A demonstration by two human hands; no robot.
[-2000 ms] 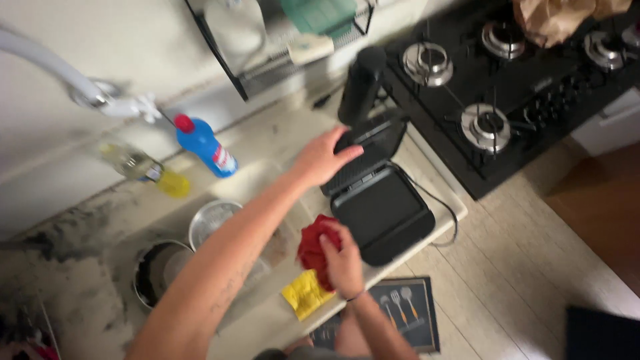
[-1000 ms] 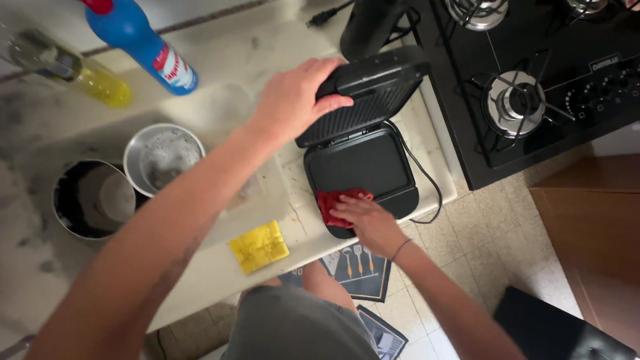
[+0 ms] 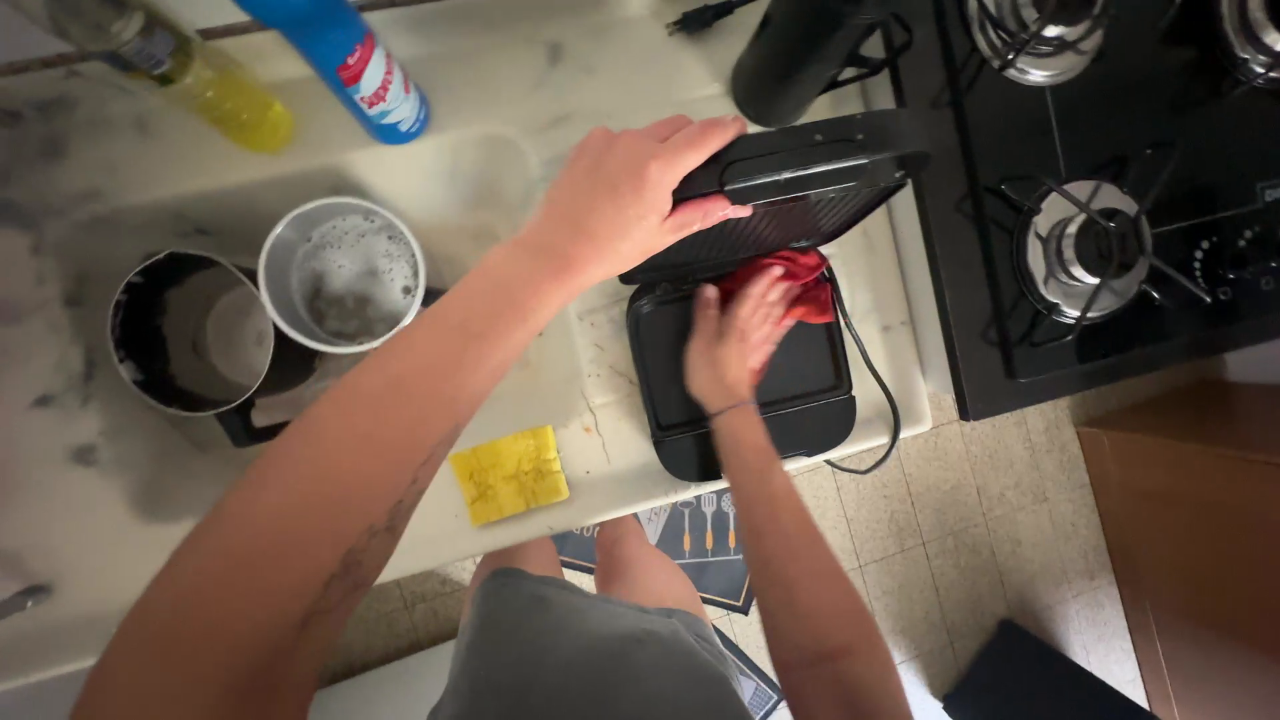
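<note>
A black electric contact grill (image 3: 740, 400) stands on the counter with its ribbed lid raised. My left hand (image 3: 650, 190) grips the lid's front handle, thumb below and fingers above. My right hand (image 3: 740, 330) presses a red cloth (image 3: 805, 285) onto the lower plate near the hinge; its fingers are slightly blurred and lie over the cloth. A yellow sponge cloth (image 3: 510, 475) lies on the counter's front edge, left of the grill. The grill's black cord (image 3: 885, 400) loops along its right side.
In the sink stand a metal pot with foamy water (image 3: 345, 275) and a dark pot (image 3: 195, 335). Behind are a blue bottle (image 3: 360, 80) and a bottle of yellow liquid (image 3: 215, 95). A black gas cooktop (image 3: 1090, 120) is at right, beside a black jug (image 3: 795, 65).
My right hand, first holding the red cloth beside the grill, moved onto the lower plate's front, then back toward the hinge. My left hand stays at the lid. The view has moved closer.
</note>
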